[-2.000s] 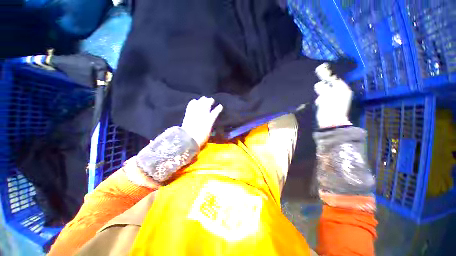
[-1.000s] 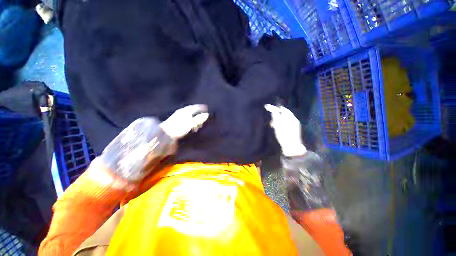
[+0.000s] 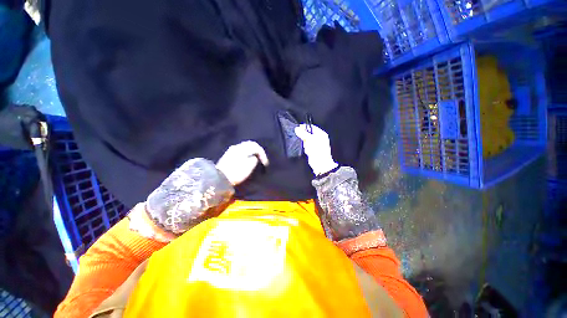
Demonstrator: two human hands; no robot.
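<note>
A dark jacket (image 3: 174, 81) is spread over my lap and the space ahead. My left hand (image 3: 242, 163), in a pale glove, rests on its near part with fingers curled; whether it pinches cloth I cannot tell. My right hand (image 3: 316, 148), in a pale glove, is over the jacket to the right. A small thin dark tool (image 3: 309, 120), apparently thread snips, sticks up from its fingertips. Just left of these fingertips, a small greyish pocket flap or lining piece (image 3: 290, 133) shows on the jacket.
A blue crate (image 3: 472, 115) with yellow material (image 3: 495, 105) inside stands on the right on the blue-green floor (image 3: 435, 230). More blue crates (image 3: 398, 31) are at the upper right. Another blue crate (image 3: 65, 217) with dark garments is at the left, a dark strap (image 3: 42, 149) over its rim.
The jacket has been shifted and spread over my lap. My right hand has moved from its far right edge inward, to the small greyish piece. My left hand stays on the near part.
</note>
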